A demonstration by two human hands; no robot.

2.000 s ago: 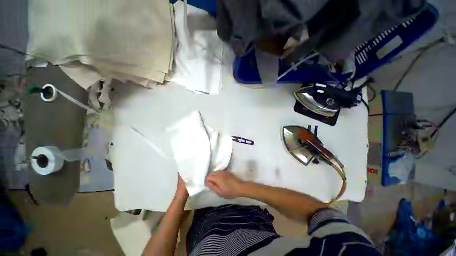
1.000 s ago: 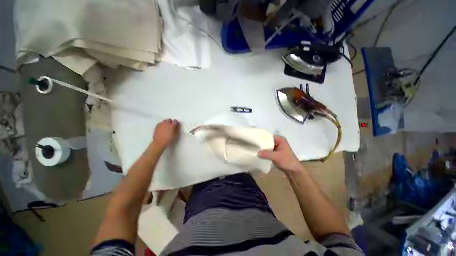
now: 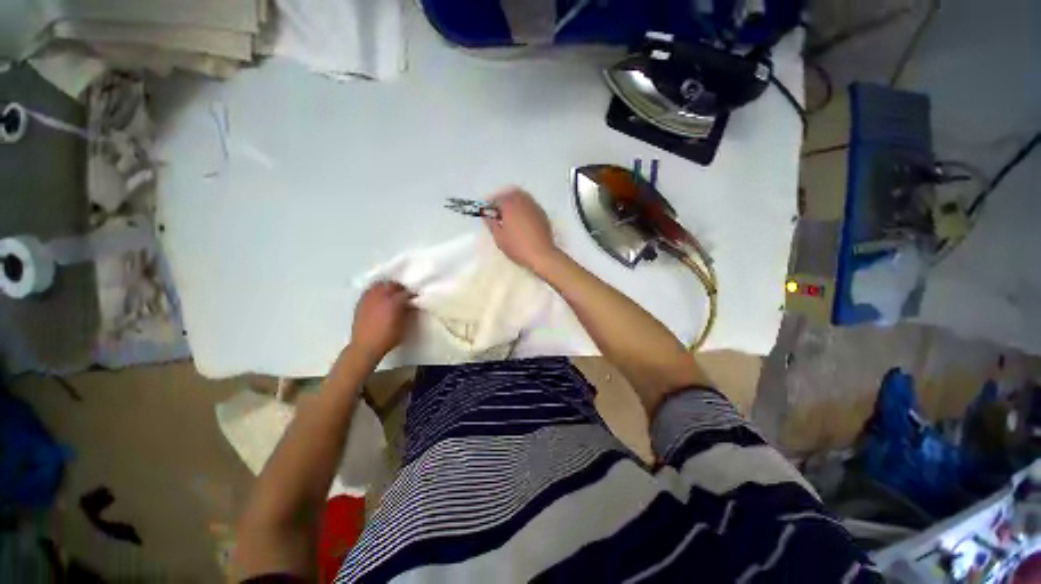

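A white garment piece lies bunched at the near edge of the white table, with a cream inner part showing. My left hand grips its left end. My right hand is above the cloth, its fingers at the end of small black thread snips; whether they grip or only touch them is not clear. A steam iron with a silver soleplate and brown-orange handle stands right of my right hand, its tan hose curving down toward the near edge.
A second iron sits on a dark pad at the far right. Stacked cream pieces and white cloth lie at the far left. Thread cones stand at the left. A blue board is beyond the table's right side. Something red is below.
My right hand has let go of the cloth's right end and moved up to the snips. My left hand now holds the cloth's left end. The cloth is more bunched. The view has shifted.
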